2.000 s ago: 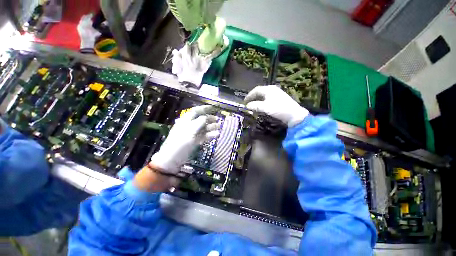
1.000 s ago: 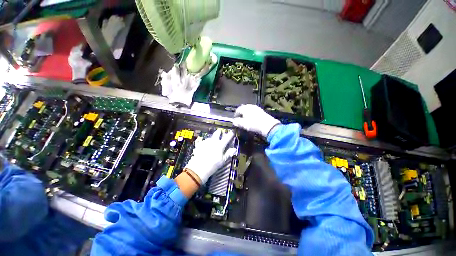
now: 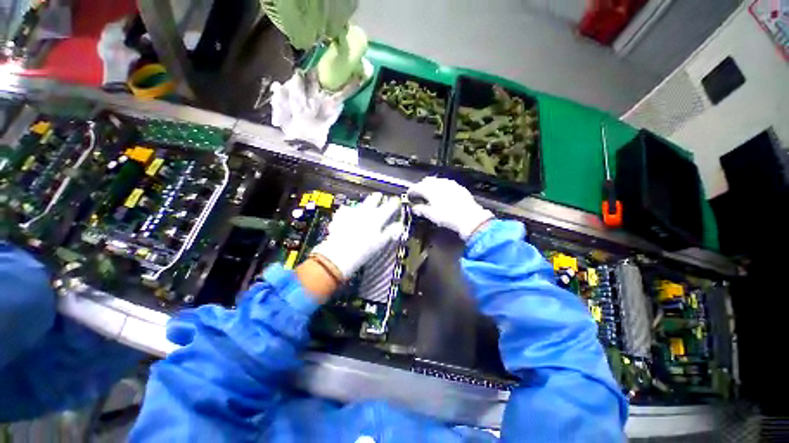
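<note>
A green circuit board with yellow parts (image 3: 317, 200) and a silver ribbed heatsink (image 3: 377, 279) lies in a black carrier (image 3: 346, 337) in front of me. My left hand (image 3: 362, 230), in a white glove, rests over the heatsink's upper part, fingertips at the board's far edge. My right hand (image 3: 446, 206), also gloved, has its fingertips at the board's far right corner, close to the left fingertips. Whether either hand grips something small there is hidden. An olive-green clamp (image 3: 414, 263) lies at the board's right side.
Beyond the rail stand two black bins with small (image 3: 413, 105) and larger olive-green clamps (image 3: 493, 138). An orange-handled screwdriver (image 3: 612, 209) and black box (image 3: 659, 188) are at right. More boards lie left (image 3: 164, 203) and right (image 3: 636, 311). Another blue sleeve (image 3: 28, 320) is at left.
My left hand has moved from above the board's middle to its far edge. My right hand has come slightly closer to the board's far right corner. The camera view has shifted a little.
</note>
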